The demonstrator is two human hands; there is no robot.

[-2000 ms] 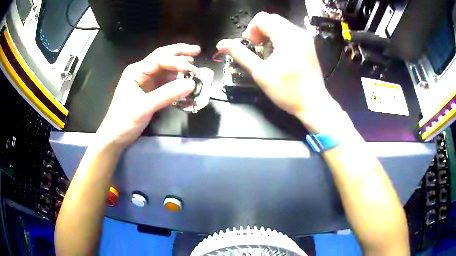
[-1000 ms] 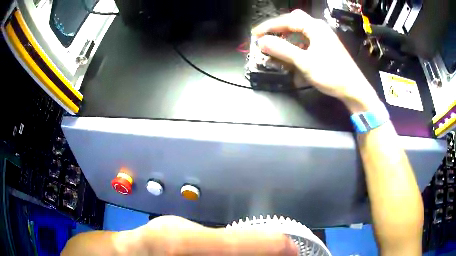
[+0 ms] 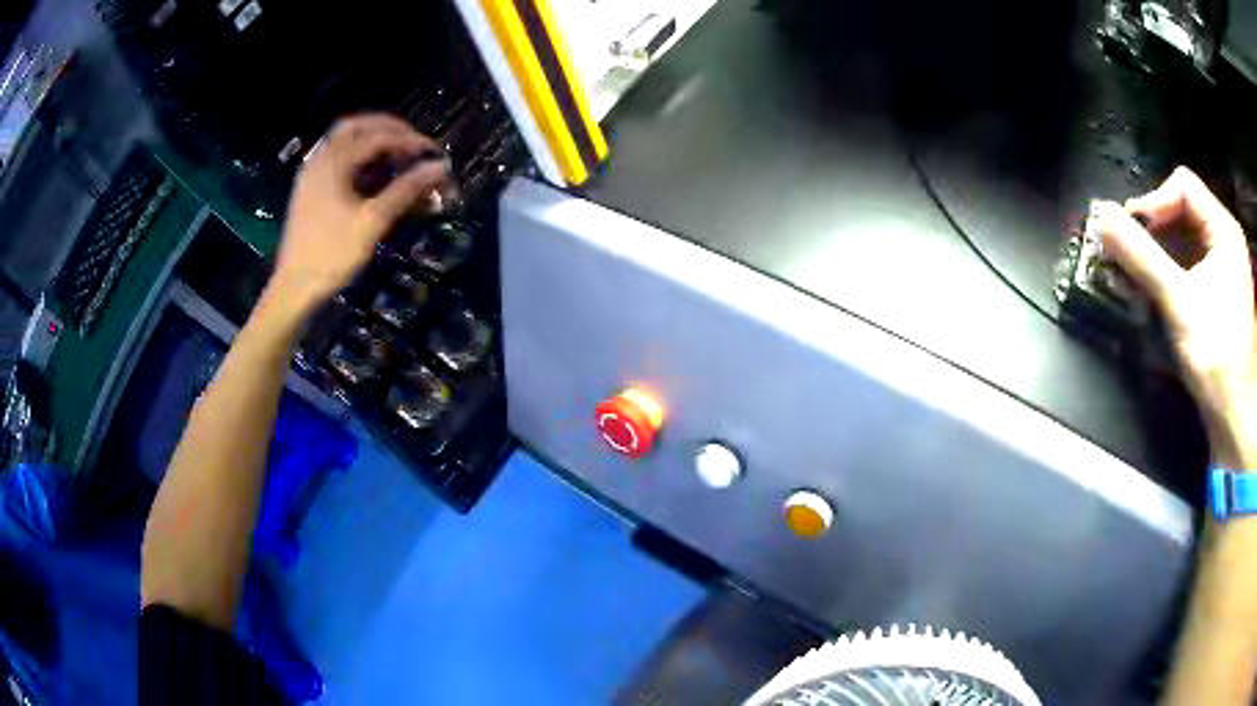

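My left hand [image 3: 345, 200] is over the left-hand tray [image 3: 476, 476], thumb and fingers bent close together. A small pale spot shows at its fingertips; I cannot tell whether it holds a part. Several round-topped modules, one of them near the tray's edge [image 3: 459, 338], sit in the pockets below it. My right hand [image 3: 1179, 262] is at the right, thumb and fingertips on the silvery top of the fixture [image 3: 1089, 283]. The fingers partly cover that top, so I cannot tell whether a separate module is under them.
A grey panel [image 3: 593, 317] carries a red emergency stop [image 3: 627, 424], a white button [image 3: 718, 465] and an orange button [image 3: 808, 515]. A yellow-and-black strip [image 3: 545, 90] stands between tray and black table [image 3: 772, 179]. A black cable [image 3: 965, 237] curves to the fixture. A fan [image 3: 910, 669] is at bottom.
The view has swung left. My left hand has gone from beside the fixture, holding a round module, past the bottom of the view to the left-hand tray. My right hand has stayed at the fixture.
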